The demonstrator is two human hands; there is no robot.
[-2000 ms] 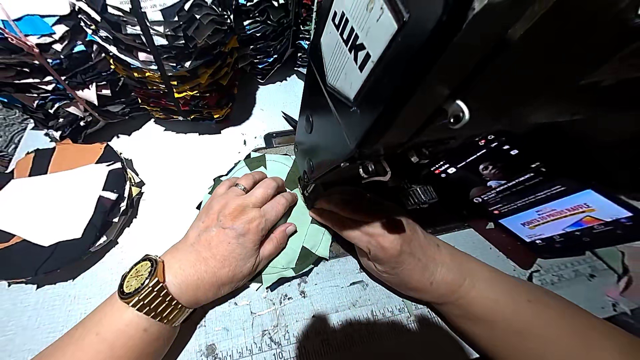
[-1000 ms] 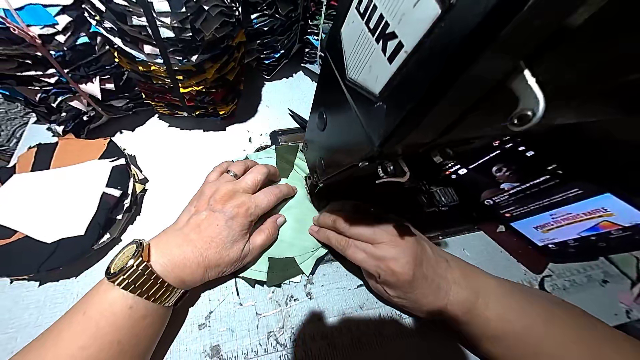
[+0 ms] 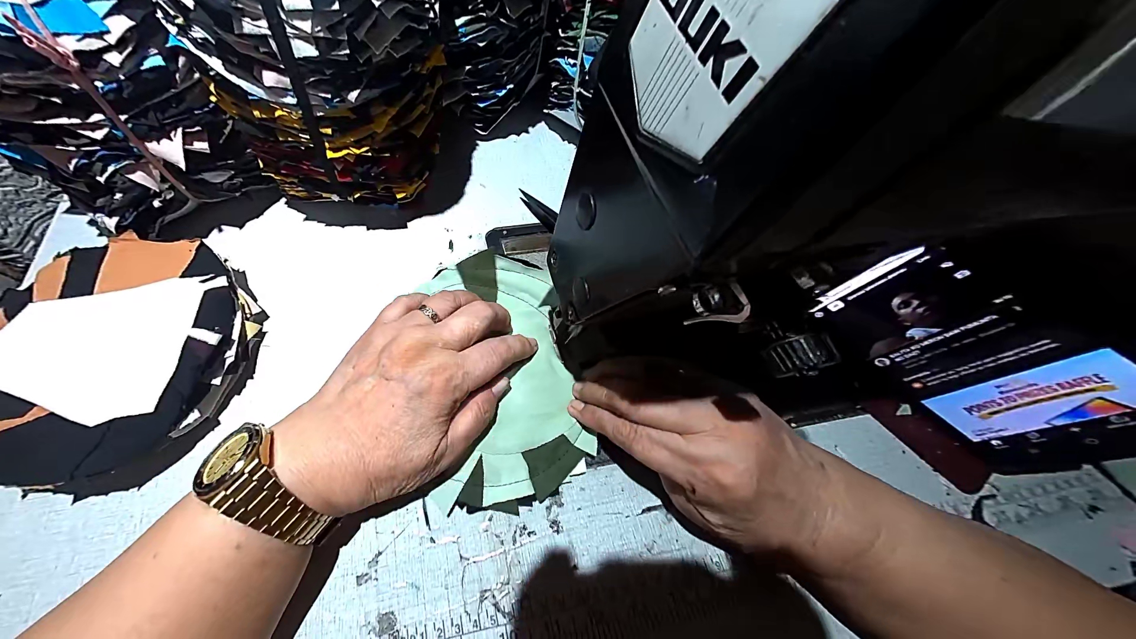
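A round piece of pale green fabric (image 3: 524, 413) with darker green patches and stitched rings lies on the worktable under the head of a black Juki sewing machine (image 3: 639, 231). My left hand (image 3: 426, 390) rests flat across the left part of the fabric, fingers pointing at the machine; a ring and a gold-coloured watch are on it. At the fabric's right edge, my right hand (image 3: 692, 444) touches it with fingertips together, its upper part in the machine's shadow. Whether the right fingers pinch the edge is hard to see. The needle area is hidden.
On the left lies a stack of round patchwork fabric pieces (image 3: 133, 266). Tied bundles of fabric scraps (image 3: 346, 115) stand behind. A lit smartphone (image 3: 994, 355) sits at the right beneath the machine arm. A printed ruler scale (image 3: 461, 626) runs along the near table surface.
The green fabric has turned under the machine, its darker patches now lying elsewhere. My right fingertips have shifted from beside the needle area to the fabric's lower right edge. The view has moved slightly.
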